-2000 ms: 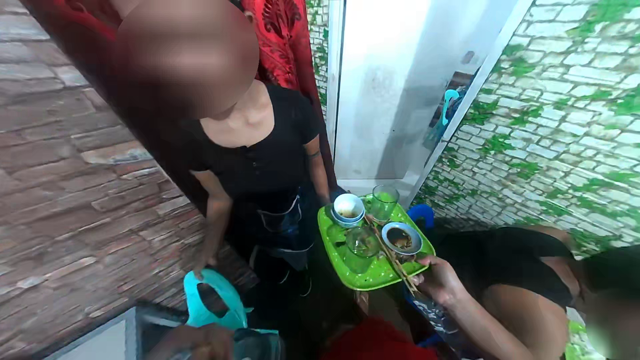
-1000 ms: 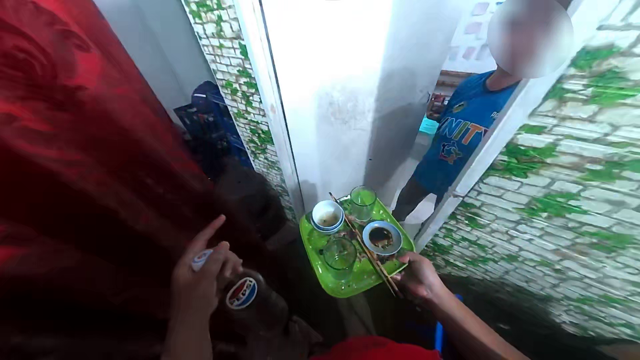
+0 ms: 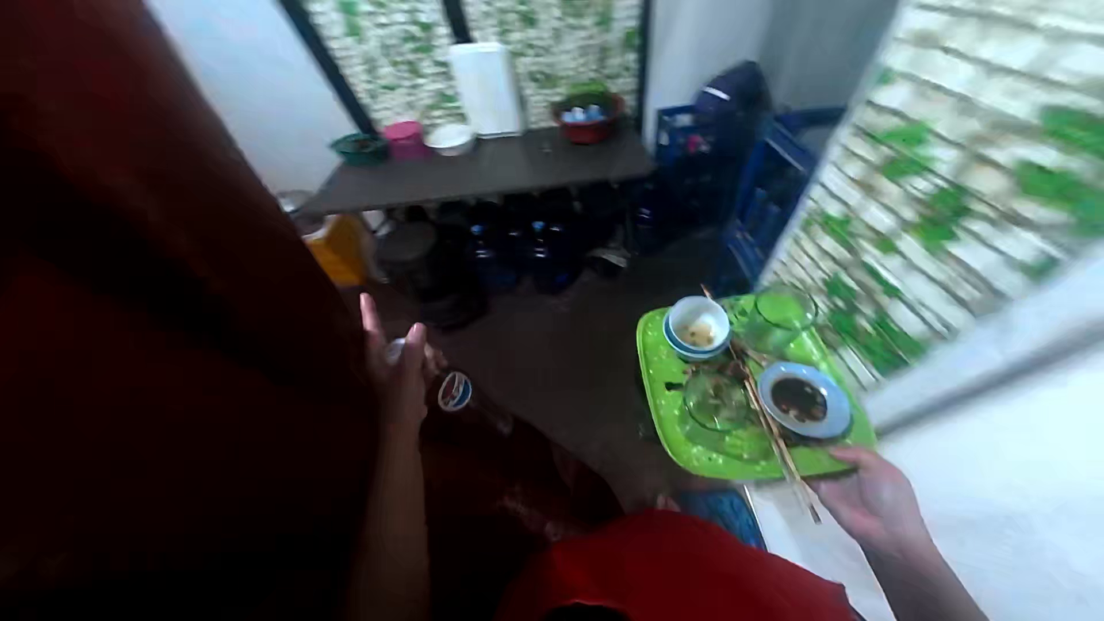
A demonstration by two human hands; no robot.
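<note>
My right hand [image 3: 871, 500] grips the near right edge of a green plastic tray [image 3: 716, 466]. On the tray are stacked small bowls [image 3: 697, 326] with food remains, a glass mug [image 3: 780, 317], another glass [image 3: 716, 401], a saucer of dark sauce [image 3: 802, 401] and wooden chopsticks [image 3: 768, 423] that stick out over the near edge. My left hand [image 3: 401, 358], at the left beside a dark red curtain [image 3: 216, 345], holds a dark Pepsi bottle [image 3: 457, 392] by its neck, with a finger and thumb raised. The bottle's lower part blends into the dark.
A dark table [image 3: 492, 168] stands ahead with a green basin [image 3: 360, 148], a pink container [image 3: 405, 138], a white bowl [image 3: 450, 139] and a red basin [image 3: 589, 121]. Large water bottles [image 3: 539, 250] stand beneath. Blue crates [image 3: 768, 190] are at the right, beside a brick-patterned wall [image 3: 940, 190].
The view has swung left, past the doorway, to a room with a table. Both hands still hold the tray and the bottle. The people seen earlier are out of view.
</note>
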